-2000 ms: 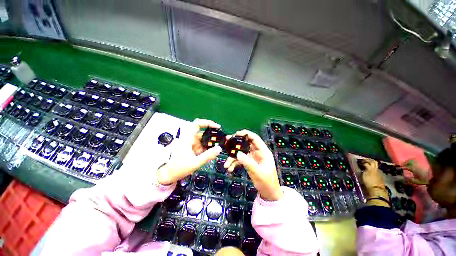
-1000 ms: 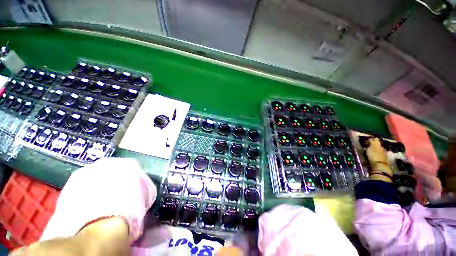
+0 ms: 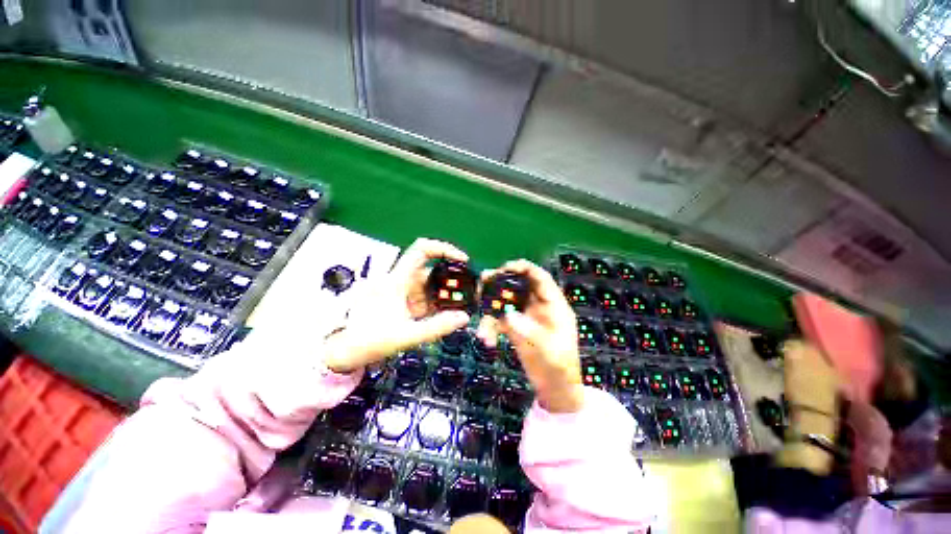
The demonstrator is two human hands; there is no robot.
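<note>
My left hand (image 3: 401, 308) holds a round black watch body (image 3: 452, 285) with red, orange and green lit dots on its face. My right hand (image 3: 538, 323) holds a second black watch body (image 3: 506, 293) with orange and reddish dots. The two are side by side above the centre blister tray (image 3: 425, 456), faces towards me. The centre tray holds rows of dark round units, two with strong white glare. My hands and sleeves hide parts of this tray.
Left blister trays (image 3: 214, 224) hold dark units. A white sheet (image 3: 302, 273) bears one black unit. The right tray (image 3: 652, 339) shows red and green dots. A yellow pad (image 3: 697, 499), a red crate (image 3: 52, 438) and a neighbour's blurred arm (image 3: 811, 402) are also there.
One second ago both hands were low and held no visible unit; now both are raised with a watch body each. The right tray's front row shows fewer units. The neighbour's arm has moved.
</note>
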